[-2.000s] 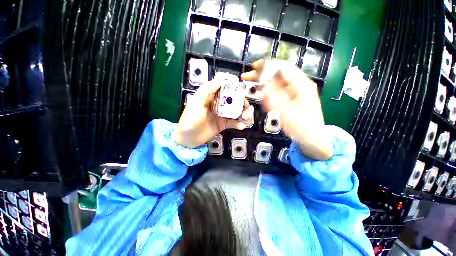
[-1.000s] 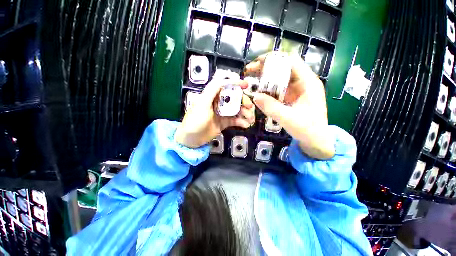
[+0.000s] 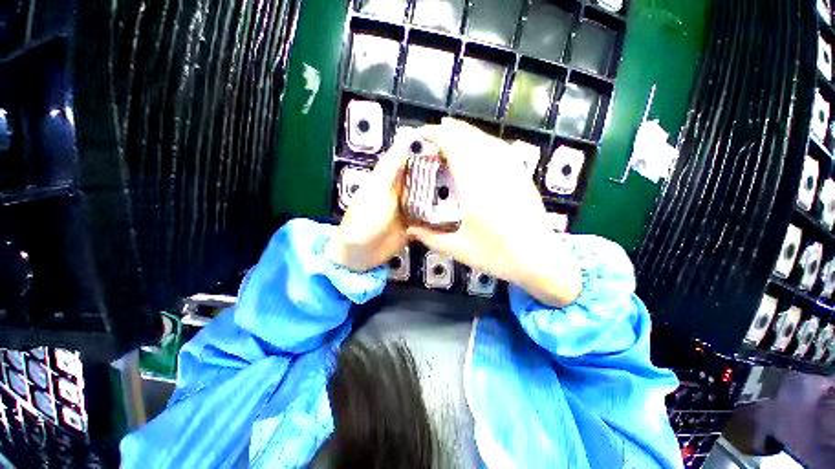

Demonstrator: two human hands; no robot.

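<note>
A stack of pale housings (image 3: 424,190) is held between my two hands, its striped edges facing up and a dark round centre showing on its right end. My left hand (image 3: 373,220) holds the stack from the left. My right hand (image 3: 494,197) is closed around it from the right and hides part of it. Below the hands lies a black compartment tray (image 3: 460,44). Single housings lie in its pockets, such as one at the left (image 3: 364,126) and one at the right (image 3: 563,170). Its upper rows show shiny empty pockets.
Ribbed piles of black trays stand at the left (image 3: 197,128) and right (image 3: 728,156). A filled tray (image 3: 798,252) is at the far right, another at the lower left (image 3: 41,394). A torn white patch (image 3: 652,151) is on the green surface. Small red lights show at the lower right.
My right hand has moved left and down with its stack, which now meets my left hand's housings. The housing at the tray's right side is now uncovered.
</note>
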